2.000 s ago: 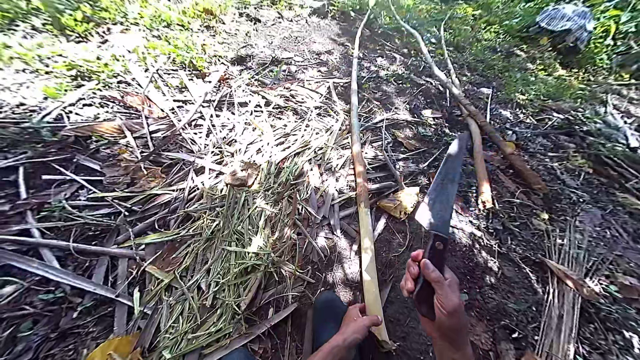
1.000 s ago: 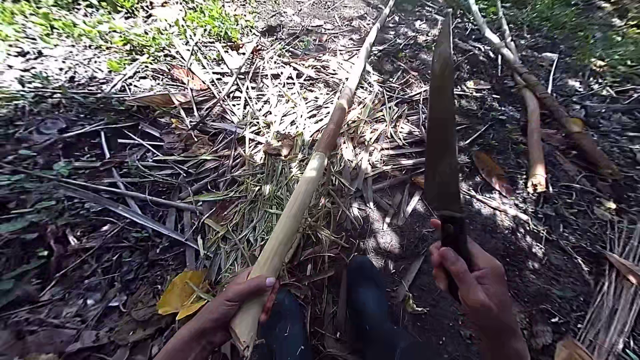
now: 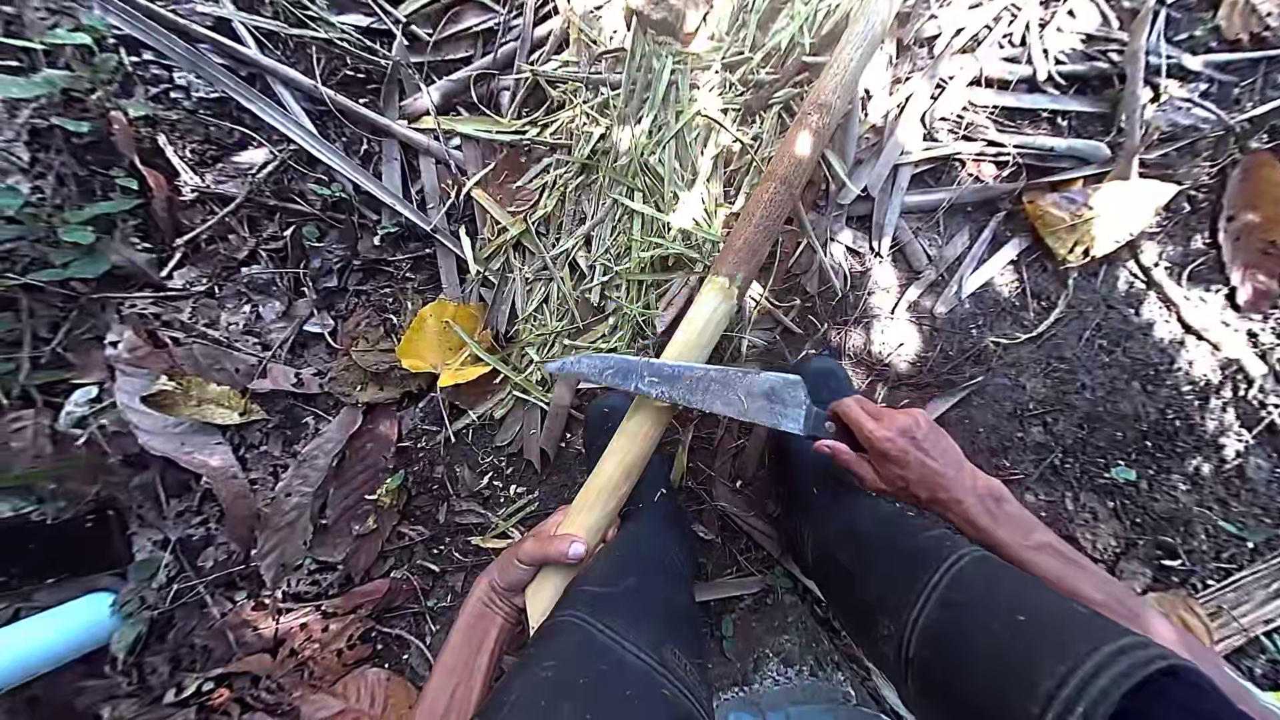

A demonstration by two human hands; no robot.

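Note:
My left hand [image 3: 540, 560] grips a long wooden pole [image 3: 625, 455] near its lower end, which rests by my left leg. The pole slants up to the right; its near part is peeled and pale, and brown bark covers it farther up. My right hand [image 3: 890, 450] holds a machete [image 3: 700, 390] by its dark handle. The worn grey blade lies across the peeled part of the pole, its tip pointing left. Whether the edge touches the wood, I cannot tell.
Green and pale shavings [image 3: 620, 200] lie heaped beyond my feet. Yellow leaves [image 3: 440, 343], dry brown leaves [image 3: 310, 490] and long dry stalks [image 3: 300, 130] litter the dark soil. A light blue cylindrical object [image 3: 55, 640] is at the lower left. My dark-clad legs [image 3: 620, 620] flank the lower pole.
The machete was upright, beside and to the right of the pole; it now lies sideways across it. My left hand still holds the pole's near end. The view has tipped down toward my legs.

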